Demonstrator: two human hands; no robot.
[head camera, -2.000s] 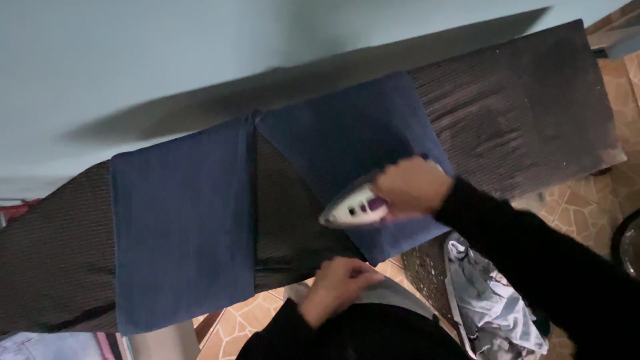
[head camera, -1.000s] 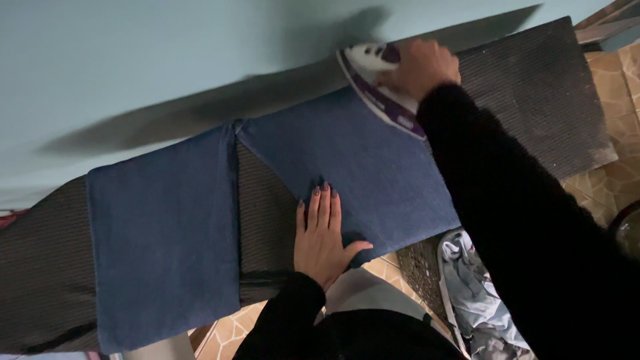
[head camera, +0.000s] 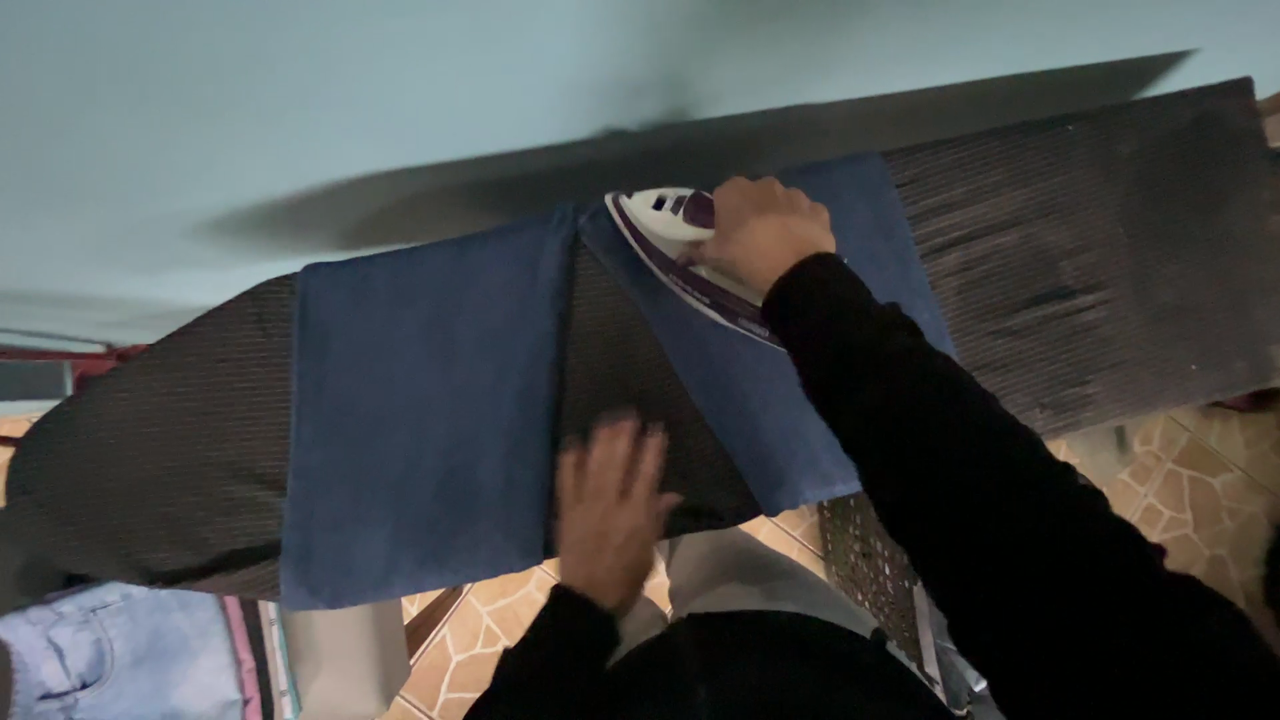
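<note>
A dark-striped ironing board (head camera: 1090, 240) runs across the view, with blue denim trouser legs (head camera: 430, 400) laid over it and spread apart. My right hand (head camera: 770, 230) grips the handle of a white and purple clothes iron (head camera: 665, 235), which rests on the right leg of the fabric near the board's far edge, its tip pointing to the upper left. My left hand (head camera: 615, 510), somewhat blurred, has its fingers apart and holds nothing. It is over the bare strip of board between the two legs, beside the near edge.
A pale blue wall (head camera: 400, 100) stands along the board's far side. Folded light-blue jeans (head camera: 130, 650) and other clothes lie below the board's left end. A perforated brown basket (head camera: 870, 560) is under the board at the right. The floor (head camera: 1190, 480) is tiled.
The iron in my right hand has moved left along the far edge of the right leg. My left hand has come off that fabric and moved toward the gap between the legs.
</note>
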